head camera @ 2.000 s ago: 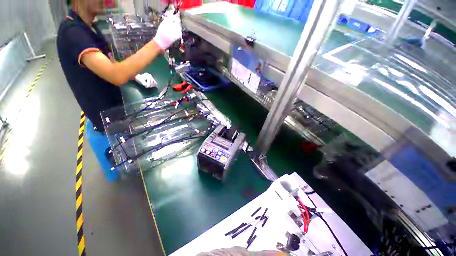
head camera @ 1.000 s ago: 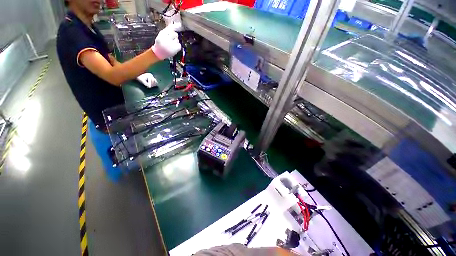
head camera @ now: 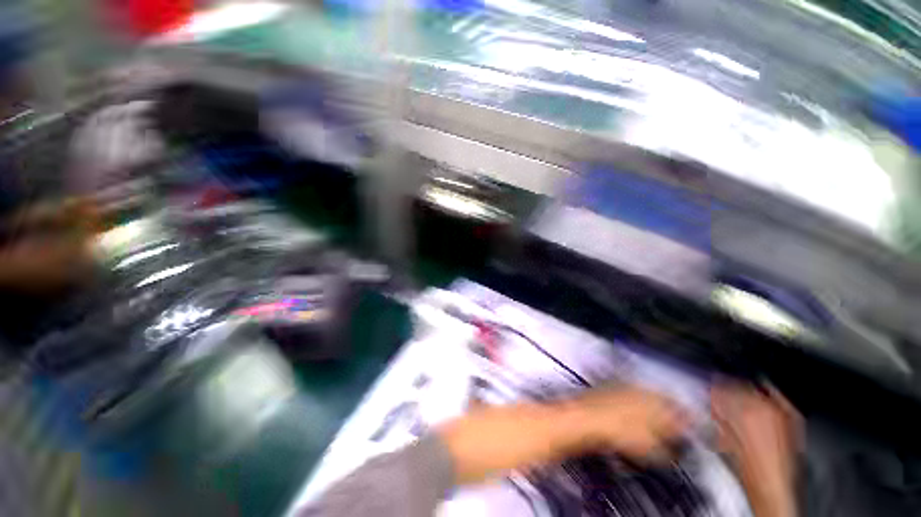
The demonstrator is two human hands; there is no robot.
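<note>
The view is strongly blurred. My left hand [head camera: 641, 419] reaches from the bottom across the white board [head camera: 379, 399], with a grey sleeve on the arm. My right hand [head camera: 752, 419] is just right of it, at the board's right part. The fingers of both are too blurred to show whether they hold anything. A dark tangled pile of thin pieces [head camera: 626, 490] lies below my left hand. A black cable [head camera: 545, 348] runs along the board's far side towards my left hand. Red leads [head camera: 490, 341] show at the board's upper left.
A dark grey box with coloured buttons [head camera: 313, 313] stands left of the board on the green bench. Clear plastic with dark harnesses [head camera: 172, 293] lies beyond it. Another person's arm [head camera: 45, 247] and white glove [head camera: 116, 146] are at the left edge. A metal post [head camera: 392, 151] and rail stand behind.
The view has swung right and blurred. Both my hands and the dark pile have come into view; before, only part of a sleeve and forearm showed at the bottom edge.
</note>
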